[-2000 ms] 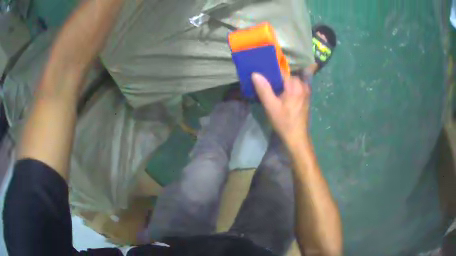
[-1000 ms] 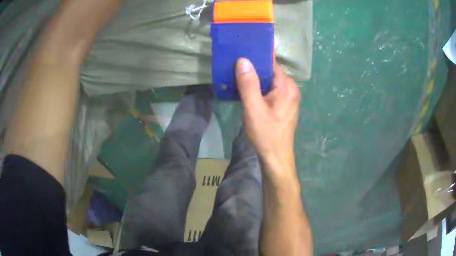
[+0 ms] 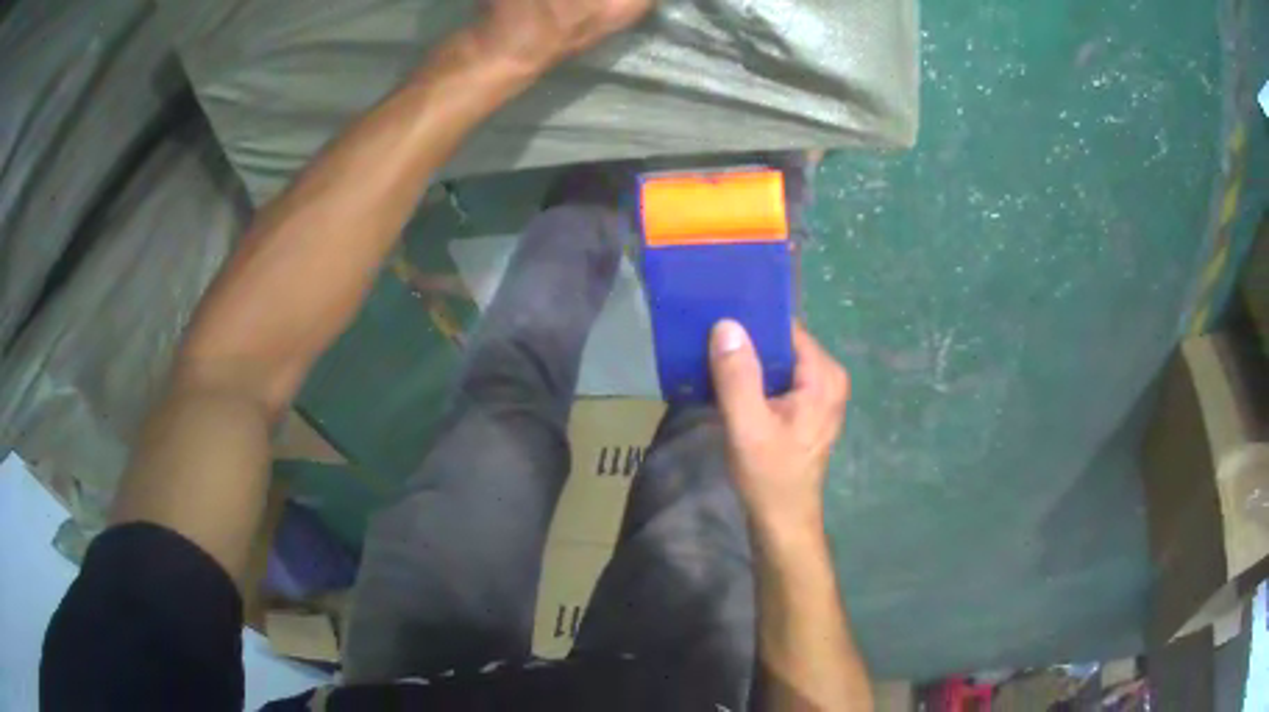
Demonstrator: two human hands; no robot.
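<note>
A grey-green woven sack [image 3: 779, 84] covers a squared block at the top, in front of my legs. My left hand [image 3: 557, 21] rests at the sack near the top edge; its fingertips are partly cut off, and whether it grips the sack cannot be told. My right hand [image 3: 782, 403] holds a blue tape dispenser [image 3: 717, 306] with an orange end, thumb on its blue face. The dispenser is in front of the sack's near edge, above my legs. No strip of tape is clearly visible.
More grey-green sack material [image 3: 98, 306] lies at the left. A brown carton [image 3: 599, 508] with dark print is between my legs. Another carton [image 3: 1197, 473] stands at the right. The green floor [image 3: 1002, 348] has a striped line at the far right. White sheet lies between my feet.
The dispenser and my right hand moved forward over the sack, then back towards my body. My left hand moved right across the sack. The view has shifted.
</note>
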